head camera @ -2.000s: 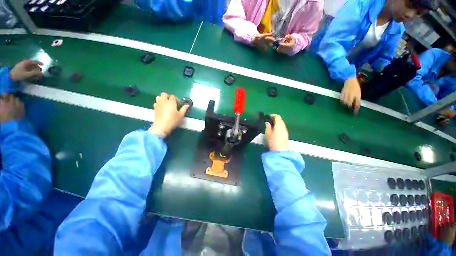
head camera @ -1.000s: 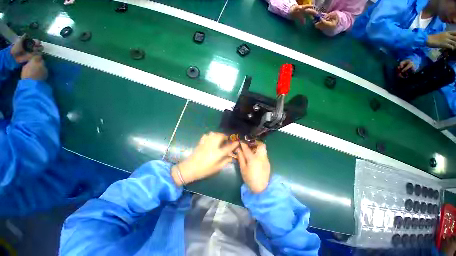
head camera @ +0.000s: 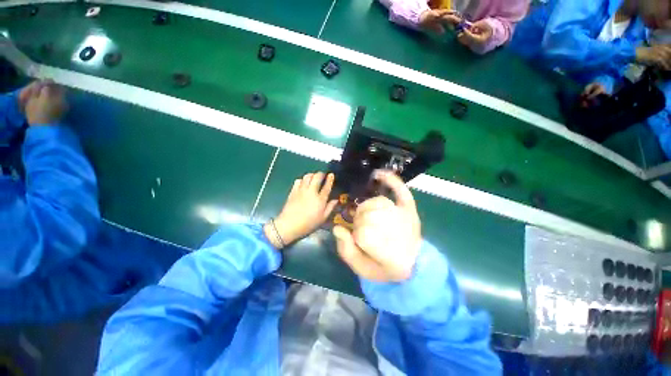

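Note:
The black press fixture (head camera: 362,150) stands on the green bench beside the belt. Its red handle does not show; my right hand (head camera: 382,233) is over the toggle clamp with fingers curled, and appears to hold the lowered handle hidden under it. Bits of the orange locating nest (head camera: 340,219) show between my hands. My left hand (head camera: 303,208) rests at the fixture's left side, fingers slightly apart, thumb near the nest, with nothing seen in it. Any part in the nest is hidden.
The green conveyor belt (head camera: 213,59) beyond the fixture carries round discs (head camera: 256,100) and squarish black parts (head camera: 330,68). A clear blister tray (head camera: 563,294) with round black parts lies right, beside a red bin (head camera: 663,323). Workers sit opposite and at left.
The red handle, upright before, is now out of sight beneath my right hand, which moved up over the clamp. My left hand drew slightly left from the nest. The belt parts shifted left.

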